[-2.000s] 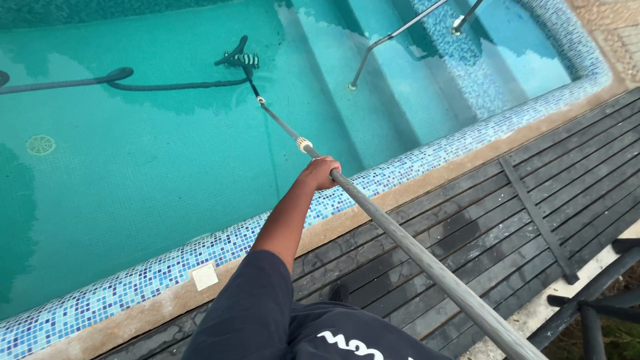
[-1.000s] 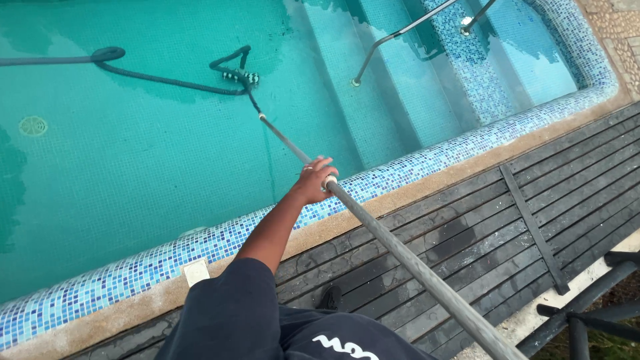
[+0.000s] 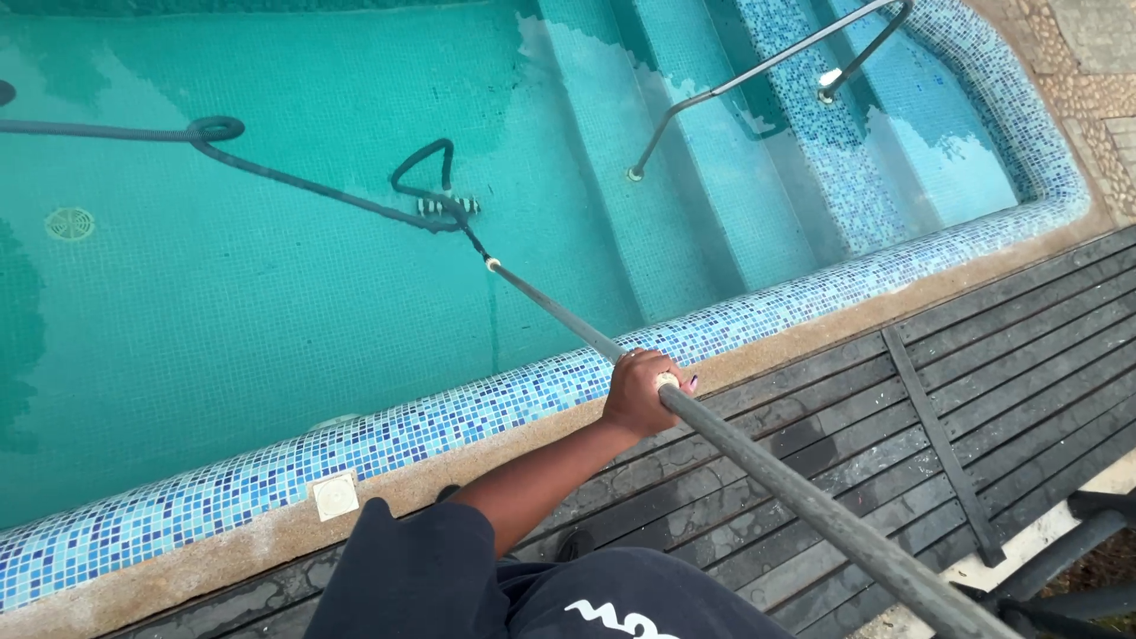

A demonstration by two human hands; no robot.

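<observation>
My left hand (image 3: pixel 646 390) is closed around a long telescopic pole (image 3: pixel 799 493) at its pale locking collar, above the pool's tiled edge. From there the pole slopes down into the water to a vacuum head (image 3: pixel 448 206) with a light and dark striped part, lying on the pool floor. A dark ribbed hose (image 3: pixel 302 182) bends up beside the head and runs off to the left with a small loop in it. The pole's near end leaves the frame at the lower right. My right hand is out of view.
A metal handrail (image 3: pixel 763 69) rises over the tiled pool steps (image 3: pixel 701 177) at the upper right. Blue mosaic tile (image 3: pixel 497 399) lines the pool edge, with dark deck boards (image 3: pixel 834 435) beside it. A round drain cover (image 3: pixel 69 224) lies at left; a dark rail (image 3: pixel 1056 555) stands at lower right.
My left hand has come to the pole's pale collar, which was farther down the pole from it two seconds ago. The hose beside the vacuum head has changed shape.
</observation>
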